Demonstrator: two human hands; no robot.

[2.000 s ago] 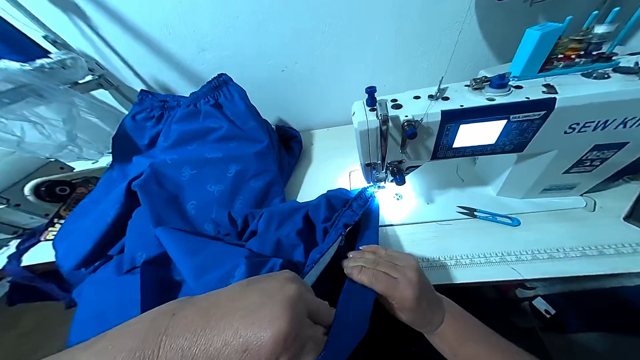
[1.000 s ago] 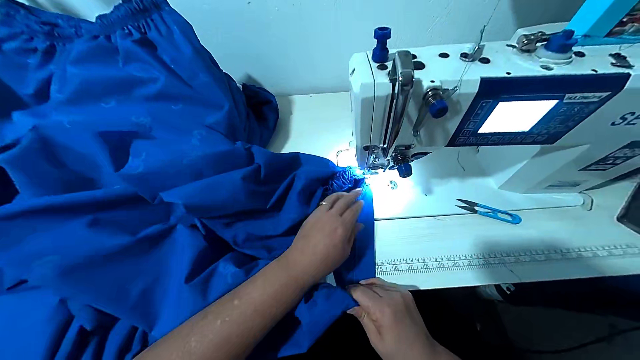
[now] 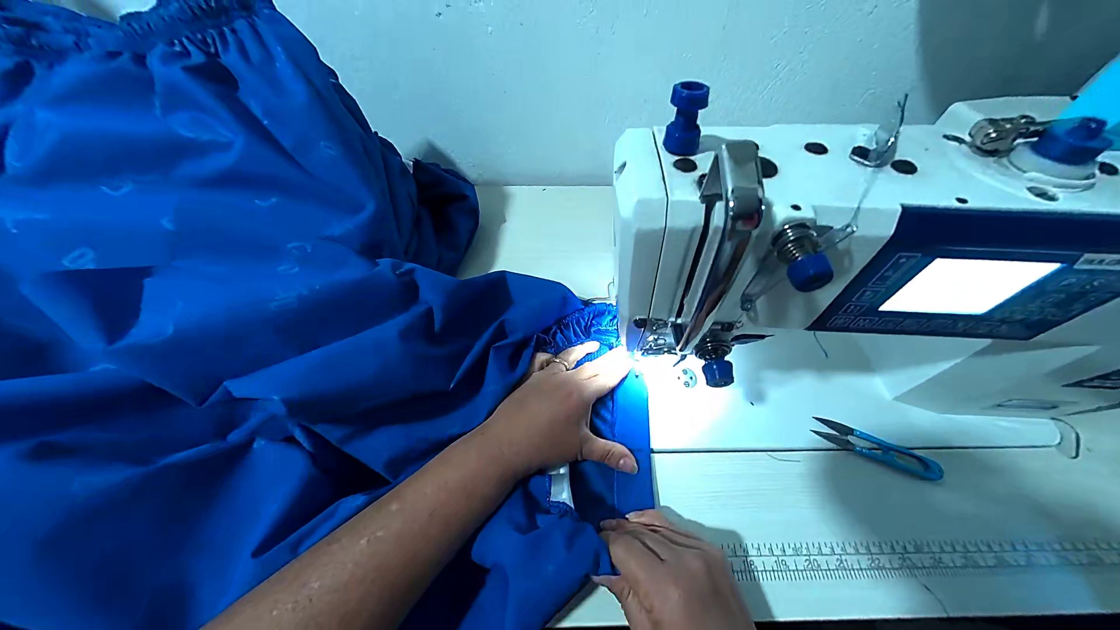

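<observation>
A blue fabric garment [image 3: 219, 350] with gathered, elastic-like edges spreads over the left half of the view. Its folded band [image 3: 632, 437] runs under the needle area of a white sewing machine [image 3: 639, 227], lit by a bright lamp. My left hand [image 3: 560, 411], with a ring on one finger, lies on the gathered cloth beside the band, fingertips close to the presser foot and thumb spread over the band. Nearer to me, my right hand [image 3: 669, 569] pinches the lower end of the band between thumb and fingers. The needle tip is lost in the glare.
Blue-handled thread snips [image 3: 884, 451] lie on the table right of the needle area. A measuring tape or printed scale [image 3: 875, 560] runs along the front edge of the table. The machine's control panel [image 3: 971, 280] has a glowing screen. A pale wall [image 3: 507, 87] stands behind.
My left hand has moved up from the lower band onto the cloth by the presser foot. My right hand has gone down to the band's lower end. The view has moved closer.
</observation>
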